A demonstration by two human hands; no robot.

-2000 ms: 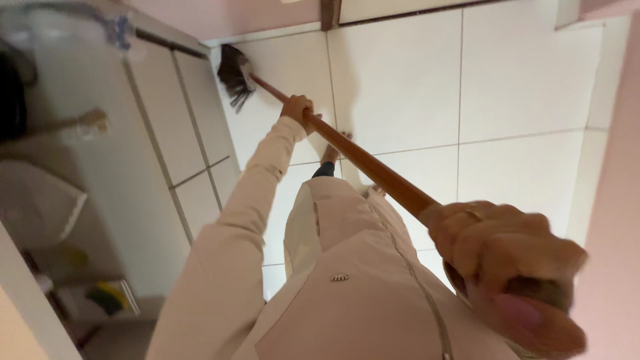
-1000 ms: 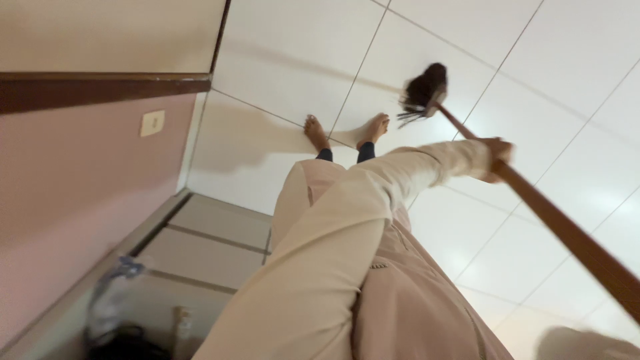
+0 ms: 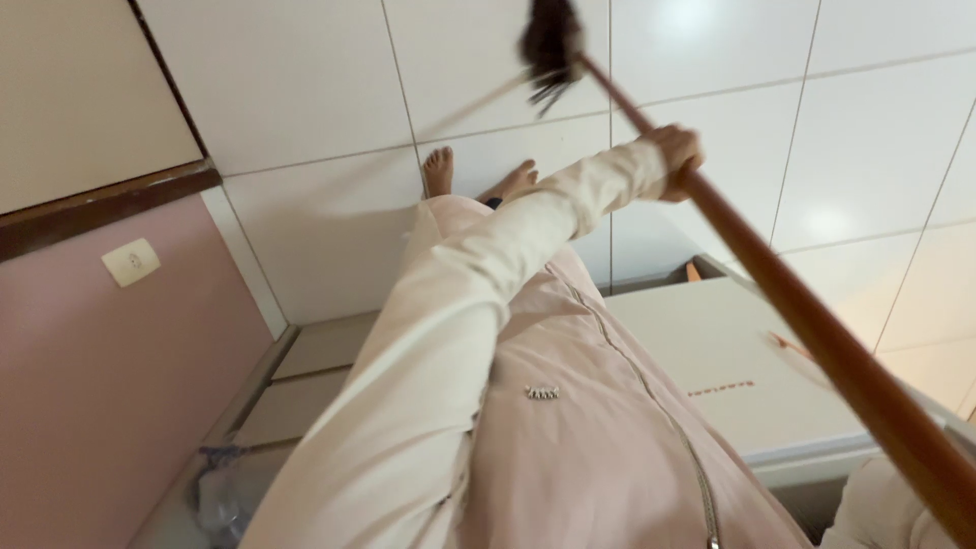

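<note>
My left hand is closed around the lower part of a brown broom handle, its cream sleeve stretched across my body. The dark bristled broom head, blurred, is at the top of the view, beyond my bare feet, over the white floor tiles; whether it touches them I cannot tell. From my hand the handle runs down to the lower right and leaves the view. A pale sleeve shows at the bottom right corner, but my right hand is out of view.
A pink wall with a power socket and a dark wooden edge is on the left. Grey drawers and a clear plastic item lie below. On the right is a pale furniture panel bearing writing.
The view has swung and shifted. The broom head was at the wall corner beside the drawers two seconds ago; now it is over open tiles. My right hand, earlier on the handle's upper end, has left the view.
</note>
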